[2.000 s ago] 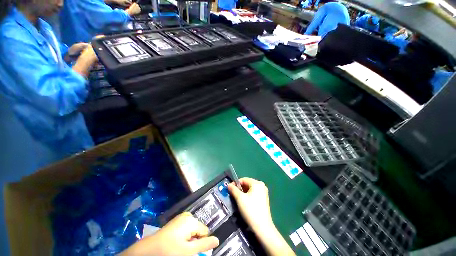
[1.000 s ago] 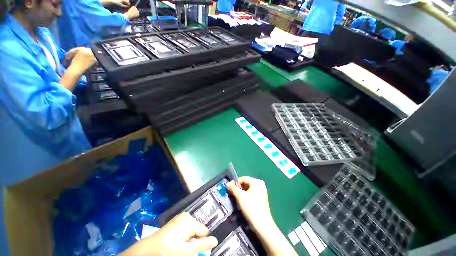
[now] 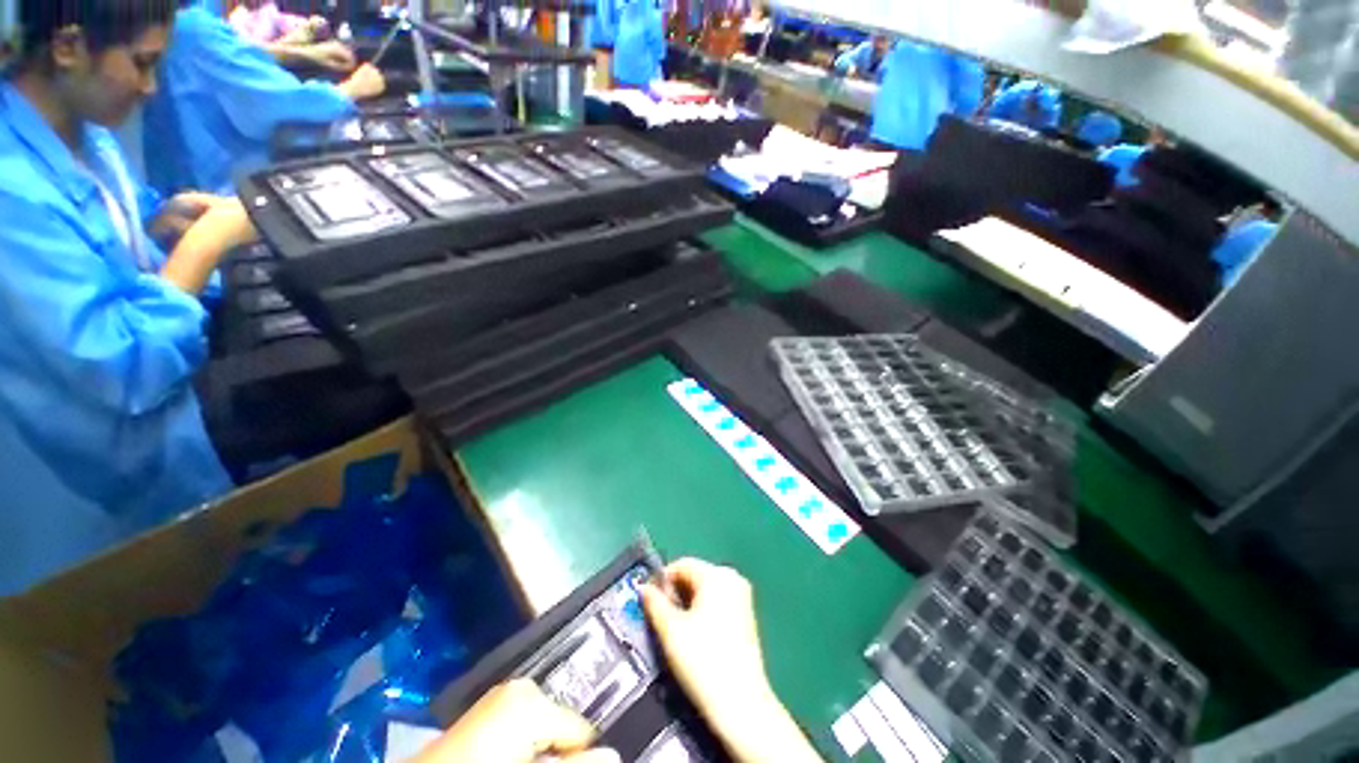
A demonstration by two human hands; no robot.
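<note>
A black phone tray (image 3: 514,644) lies at the bench's front edge, cut off by the lower rim. An open phone unit (image 3: 599,666) sits in its slot, with a blue piece near its top end. My right hand (image 3: 704,626) is at that top end, fingertips pinched together; a thin tool shows faintly above them. My left hand (image 3: 514,726) rests over the phone's lower left side, fingers curled, cut off by the lower edge. I cannot tell if it holds anything.
A carton (image 3: 60,634) of blue film is at left. Stacked phone trays (image 3: 492,246) stand behind it. A sticker strip (image 3: 760,465), blister trays (image 3: 902,418) and white label pieces (image 3: 891,727) lie on the green bench. A person in blue (image 3: 97,328) is at left.
The whole view has shifted, so the bench items appear lower and further left. My hands stay at the same phone. The thin tool above my right fingers shows less clearly.
</note>
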